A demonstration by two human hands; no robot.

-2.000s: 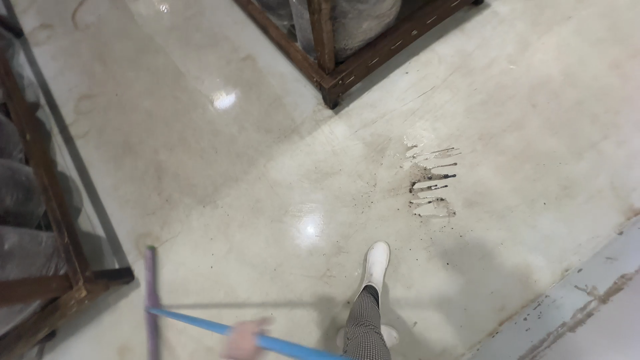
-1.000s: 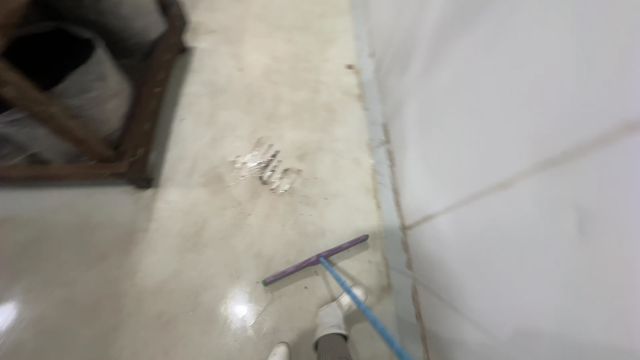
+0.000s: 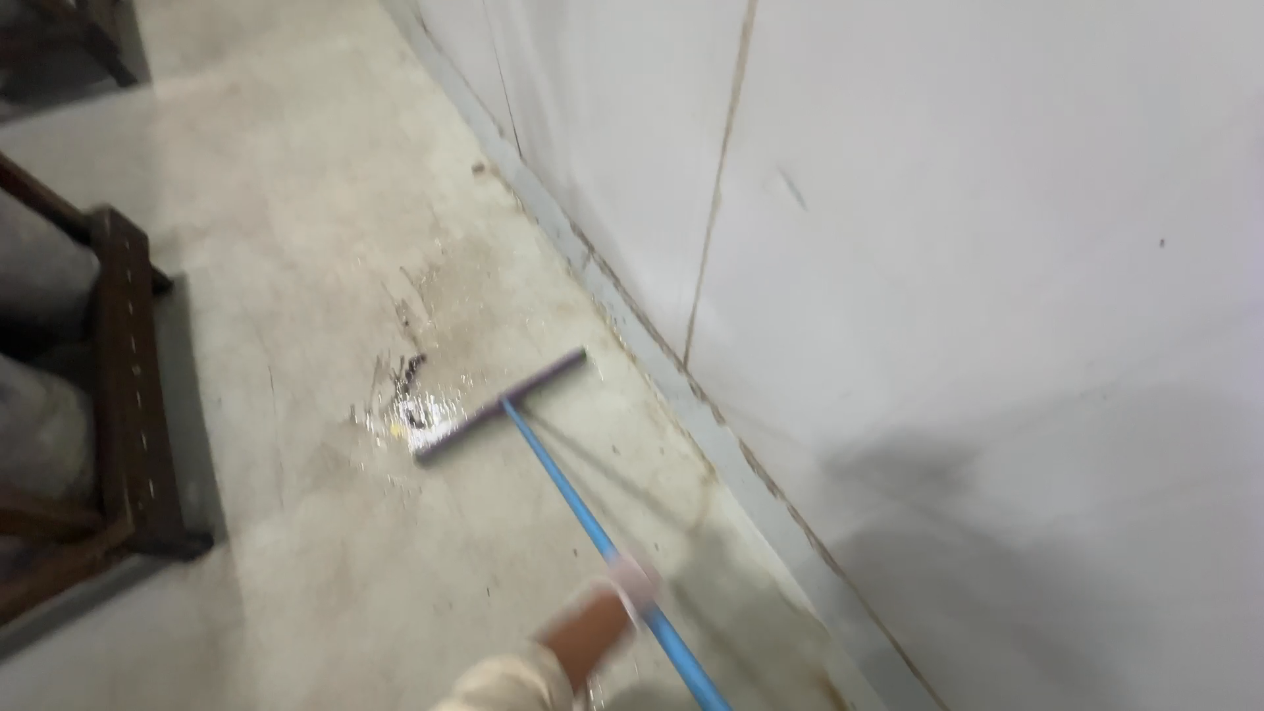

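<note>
A floor squeegee with a dark purple head and a blue pole lies across the middle of the view, its head tilted up to the right. My left hand, blurred, is closed around the pole's lower part, with a light sleeve behind it. The pole runs on past the bottom edge; my right hand is out of view. Just beyond the head's left end, dark streaks and a shiny wet patch mark the pale floor.
A white panel wall with a grey base strip runs diagonally along the right. At the left stands a brown frame holding wrapped, pale bulky items. Part of another frame shows at the upper left.
The view has swung toward the wall since the first frame. The squeegee head now lies by the streaks, where a second ago it was apart from them. My left hand has come back into view.
</note>
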